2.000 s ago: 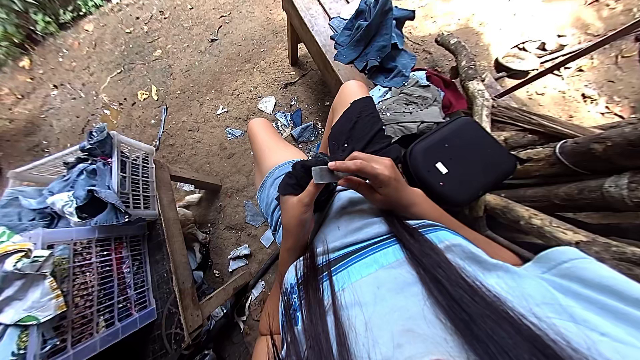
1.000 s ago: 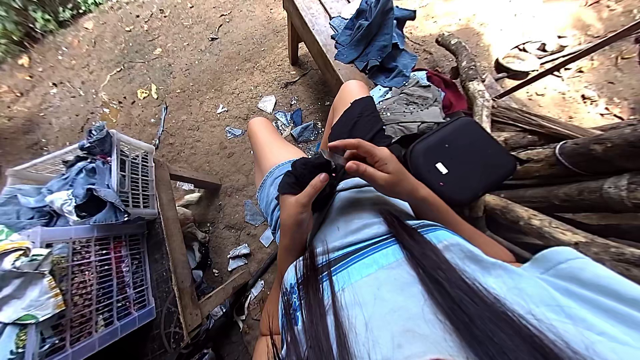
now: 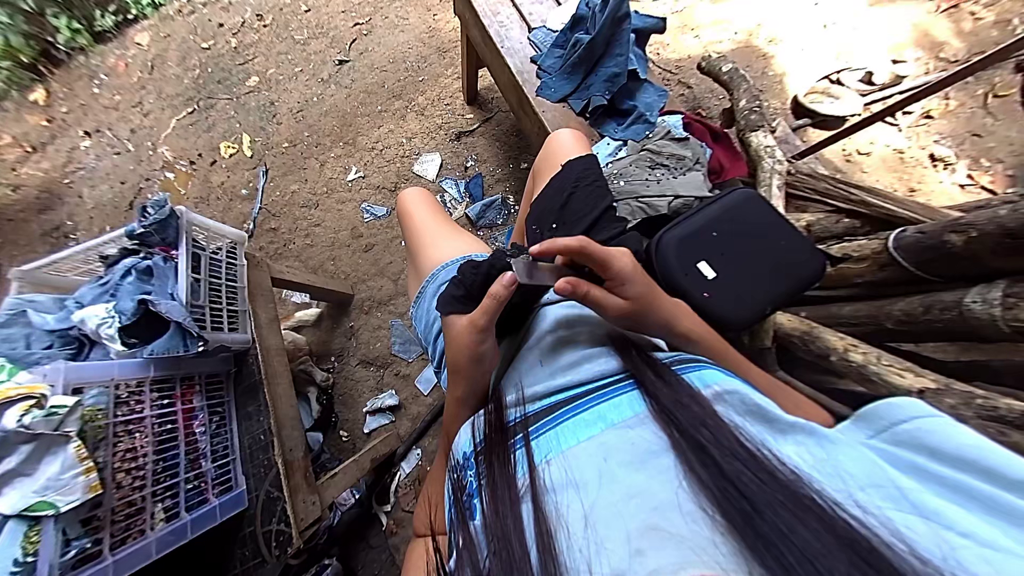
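Note:
Black cloth [image 3: 576,200] lies over my lap, and a bunched part of it is gripped in my left hand [image 3: 478,324], thumb on top. My right hand [image 3: 612,280] holds a small flat metallic blade-like piece [image 3: 538,273] between thumb and fingers, against the cloth beside my left thumb. The exact kind of piece cannot be told. Part of the cloth under my fingers is hidden. A black zippered case [image 3: 736,258] rests just right of my right hand.
Denim pieces [image 3: 600,64] lie on a wooden bench [image 3: 508,76] ahead. Grey cloth [image 3: 660,172] and logs [image 3: 920,312] are at the right. Plastic crates [image 3: 216,276] with denim stand at the left, beside a wooden frame [image 3: 280,400]. Fabric scraps [image 3: 488,210] litter the dirt ground.
My right hand and the flat piece have shifted slightly at the black cloth, and the piece's broad side shows again. My left hand keeps its hold on the cloth.

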